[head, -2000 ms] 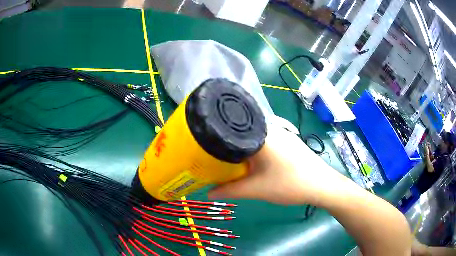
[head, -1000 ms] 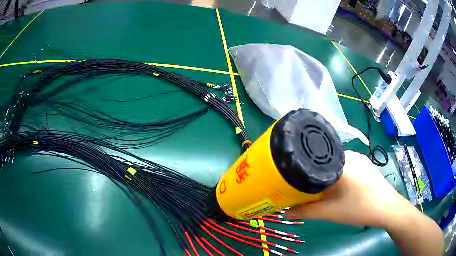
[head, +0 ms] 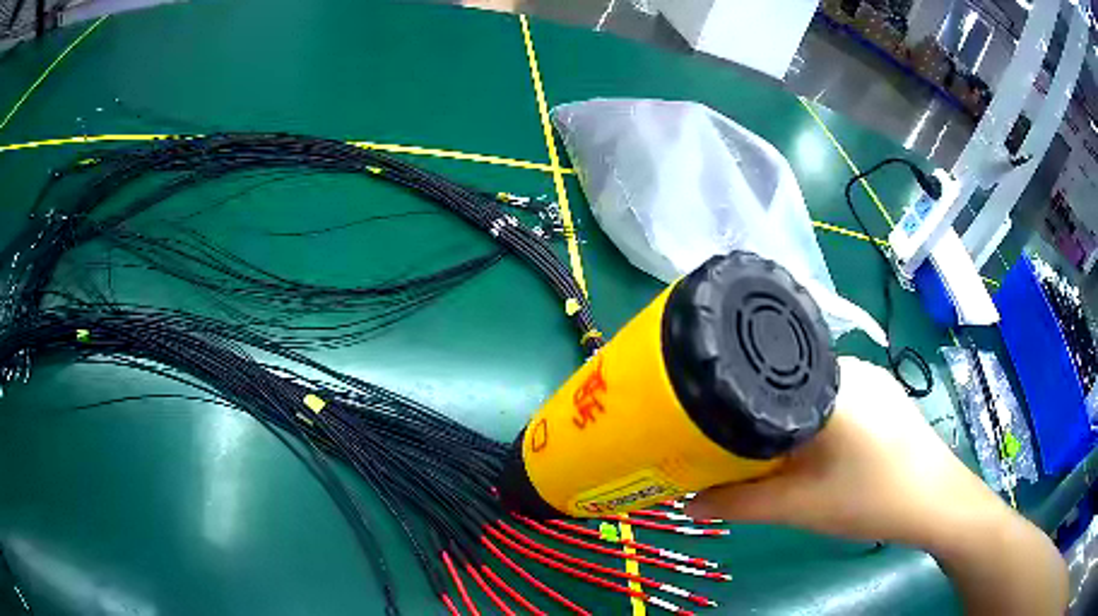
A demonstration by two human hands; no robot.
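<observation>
My right hand (head: 843,463) is closed around the yellow heat gun (head: 632,415), its black vented rear cap facing me. The gun's black front collar is over the spot where the black wire harness (head: 361,451) splits into red-sleeved leads (head: 566,554); the gun hides its nozzle and part of the split. The red leads fan out to the lower right, several with white tips. The harness loops left and back across the green table. My left hand is not in view.
A cloudy plastic bag (head: 710,181) lies beyond the gun. At the right are a white power strip (head: 927,229) with a black plug and cable, a blue parts bin (head: 1045,373) and a clear bag (head: 993,415) on the green table (head: 181,493).
Over the two seconds the view has swung left, so the table contents sit further right in the picture. My right hand keeps its hold on the gun, which stays at the split.
</observation>
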